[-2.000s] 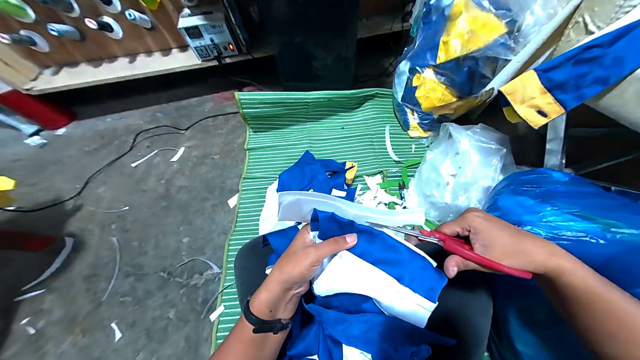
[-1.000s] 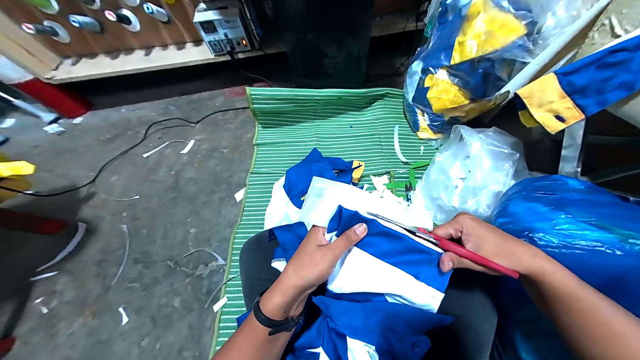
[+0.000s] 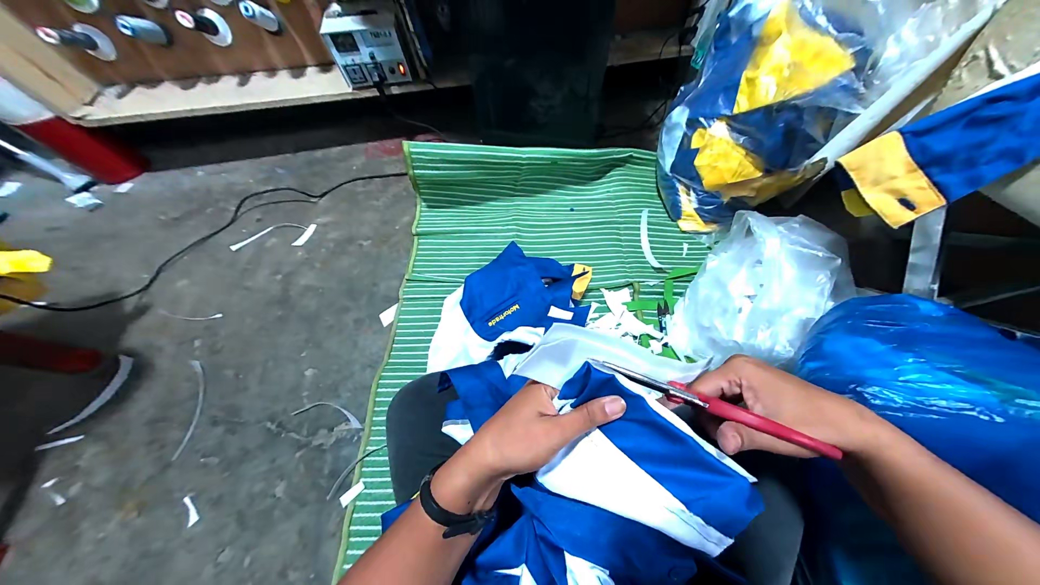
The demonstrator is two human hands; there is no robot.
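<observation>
My left hand (image 3: 543, 431) grips the blue and white fabric (image 3: 642, 463) over my lap, thumb on top. In my right hand (image 3: 760, 406) is a pair of scissors with red handles (image 3: 764, 424); its metal blades point left and lie along the upper edge of the blue fabric. A strip of white backing material (image 3: 573, 349) sticks out beyond that edge, above the blades. Just past it, a blue and white garment piece (image 3: 508, 292) with a yellow patch rests on the mat. Whether the blades are apart is hard to tell.
White and green scraps (image 3: 626, 317) lie on the green striped mat (image 3: 520, 195). To the right are a clear plastic bag (image 3: 760, 284), a blue plastic bag (image 3: 918, 366) and a bag of blue and yellow fabric (image 3: 756, 106). A black cable (image 3: 236, 213) crosses the floor.
The white backing strip has shifted its shape along the fabric edge. Both hands keep their hold, and the scissors stay at that edge.
</observation>
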